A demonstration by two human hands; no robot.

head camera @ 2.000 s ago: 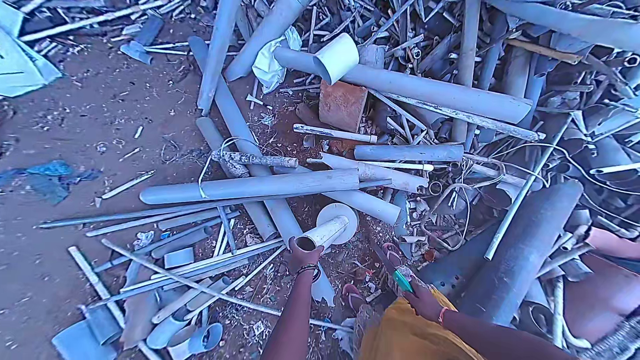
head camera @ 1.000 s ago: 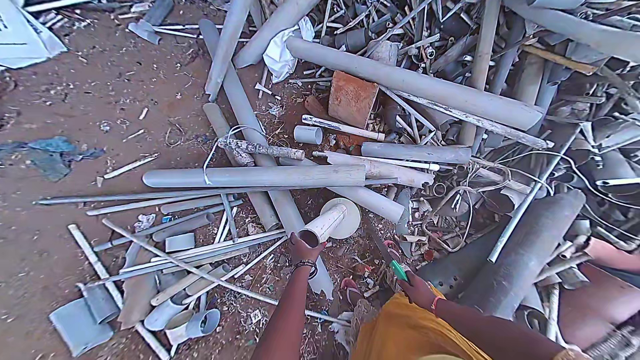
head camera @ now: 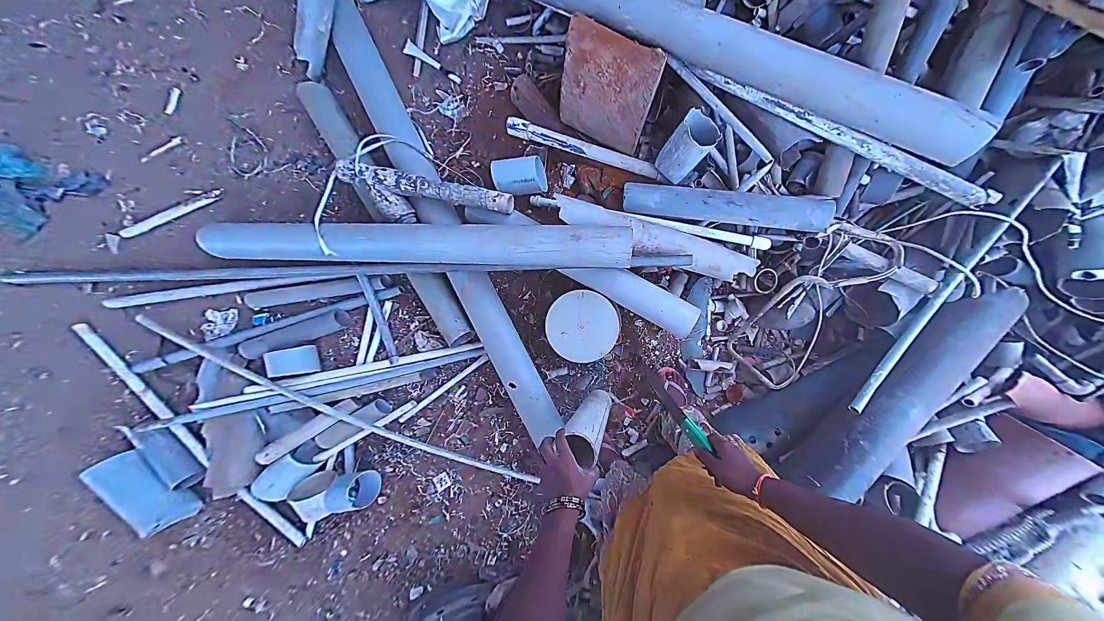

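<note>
In the head view, my left hand [head camera: 565, 470] grips a short grey plastic pipe piece [head camera: 592, 423], its open end towards me. My right hand [head camera: 726, 461] is closed around the green handle of a large knife [head camera: 697, 435]; the dark blade points up and to the left. Beyond the held pipe lies a round pale disc [head camera: 583, 326] on the ground, apart from it. A long grey pipe [head camera: 504, 345] runs slantwise just left of my left hand.
A grey pipe [head camera: 414, 245] lies across several others. Thin pipe strips and cut pieces [head camera: 142, 492] are scattered at the left. At the right are a thick grey pipe [head camera: 923, 388], tangled cable and a dense scrap heap. A reddish slab [head camera: 611, 84] leans farther back.
My left hand has drawn the short pipe piece off the round disc, towards my body. The knife stays in my right hand. The view has shifted closer to the ground.
</note>
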